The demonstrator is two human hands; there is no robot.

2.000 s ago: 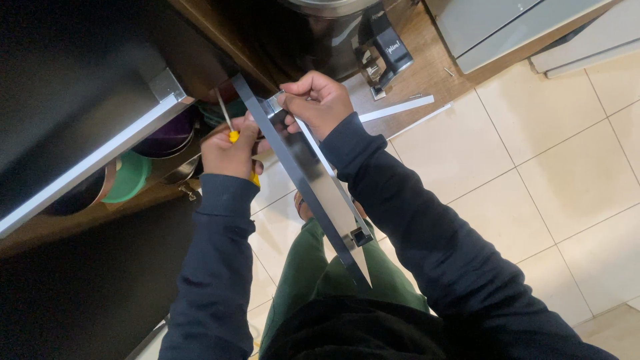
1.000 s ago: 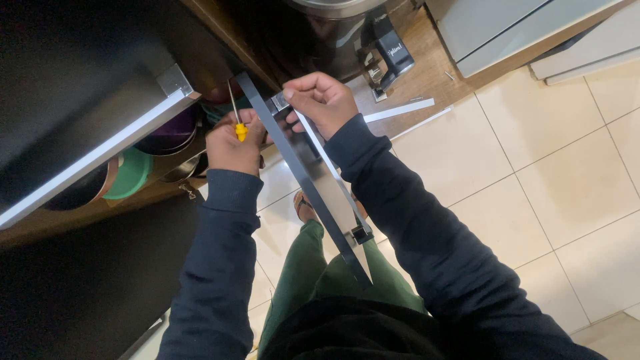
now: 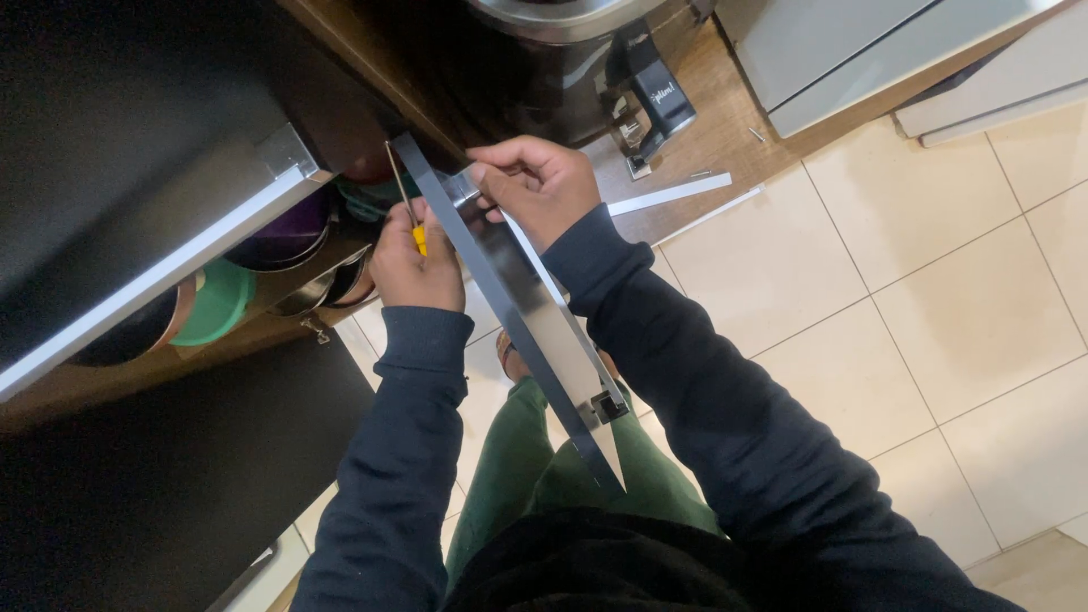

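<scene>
My left hand (image 3: 418, 259) holds a screwdriver (image 3: 419, 238) by its yellow handle, its thin shaft pointing up toward the cabinet. That hand is on the left side of a dark drawer front (image 3: 476, 263), which stands on edge and runs down toward my legs. On its other side, the fingertips of my right hand (image 3: 540, 183) pinch a metal bracket (image 3: 461, 189) at the upper end. A metal rail (image 3: 552, 285) runs along the panel from there to a black fitting (image 3: 609, 407) near the lower end. My left fingertips are partly hidden.
An open cabinet at the left holds pots and a green bowl (image 3: 217, 306). A long metal-edged panel (image 3: 161, 276) juts out above it. On the wooden surface (image 3: 680, 200) lie a white strip (image 3: 671, 194), screws (image 3: 756, 134) and a black-handled pot part (image 3: 654, 93). Floor tiles (image 3: 850, 340) lie below.
My left hand and the screwdriver have shifted slightly, and the shaft now leans more to the left than two seconds ago. My right hand stays at the bracket.
</scene>
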